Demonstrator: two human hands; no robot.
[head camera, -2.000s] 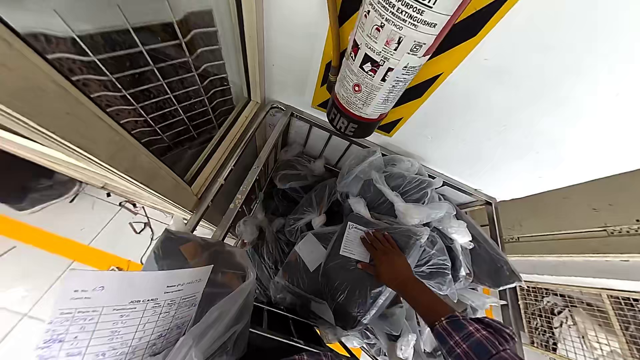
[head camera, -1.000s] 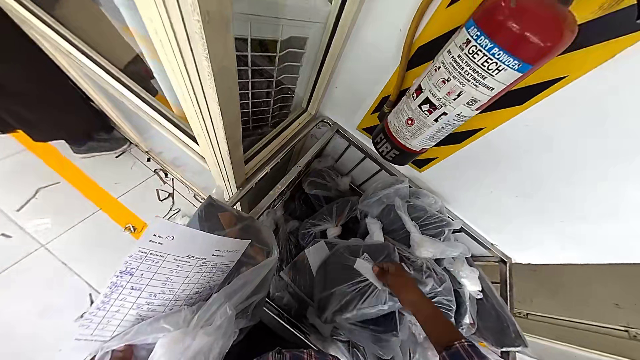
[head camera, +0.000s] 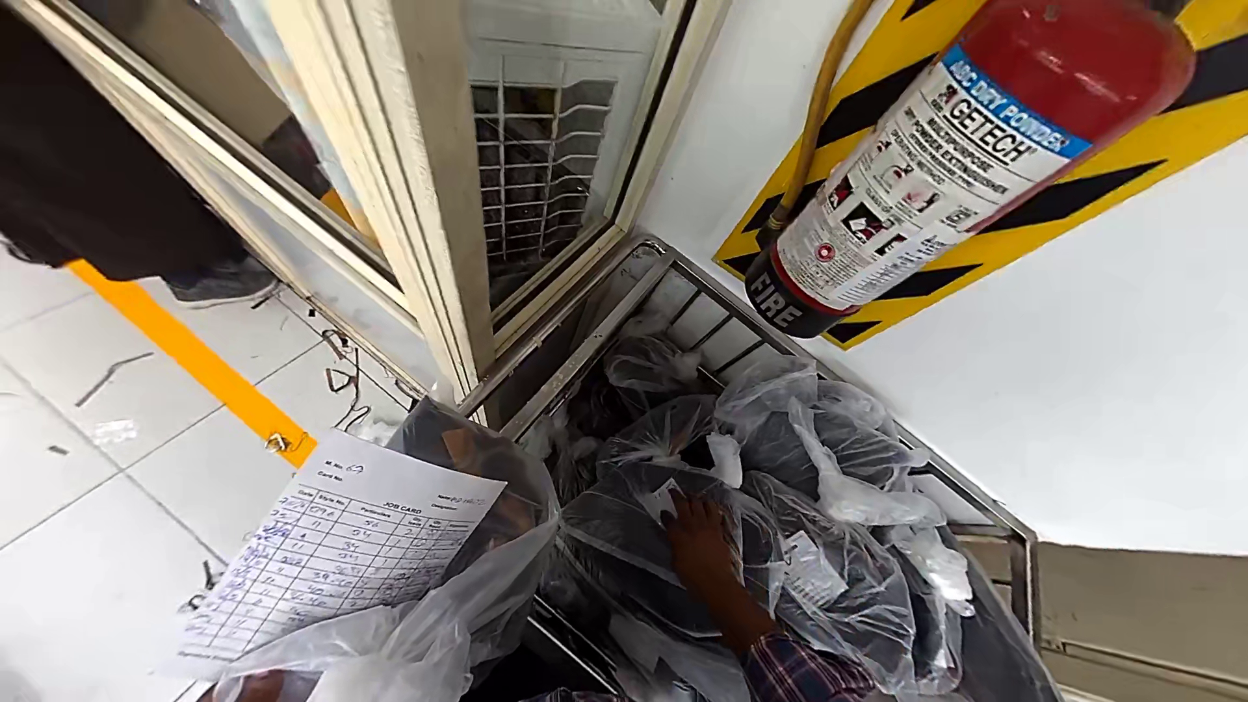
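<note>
My right hand (head camera: 700, 541) reaches into a metal rack and touches a clear plastic bag with dark contents (head camera: 614, 546), its fingers on a white paper slip (head camera: 665, 499). Whether the fingers grip the slip cannot be told. Low at the left, my left hand (head camera: 255, 685) shows only in part, behind the crumpled film of another clear plastic bag (head camera: 468, 585) holding dark and brown pieces. A ruled paper card with handwriting (head camera: 356, 546) lies against that bag. Several more filled bags (head camera: 829, 458) crowd the rack, one with a white tag (head camera: 811, 570).
The rack's metal rail (head camera: 936, 468) runs beside a white wall. A red fire extinguisher (head camera: 975, 146) hangs above it on a striped yellow and black panel (head camera: 1033, 229). Framed glass panels (head camera: 409, 195) stand at left. A person in dark clothing (head camera: 107, 166) is beyond them, near a yellow floor line (head camera: 195, 361).
My right hand lay spread on a bag by a white slip, then had its fingers at a slip's edge; it now rests lower over a slip. The view has swung left.
</note>
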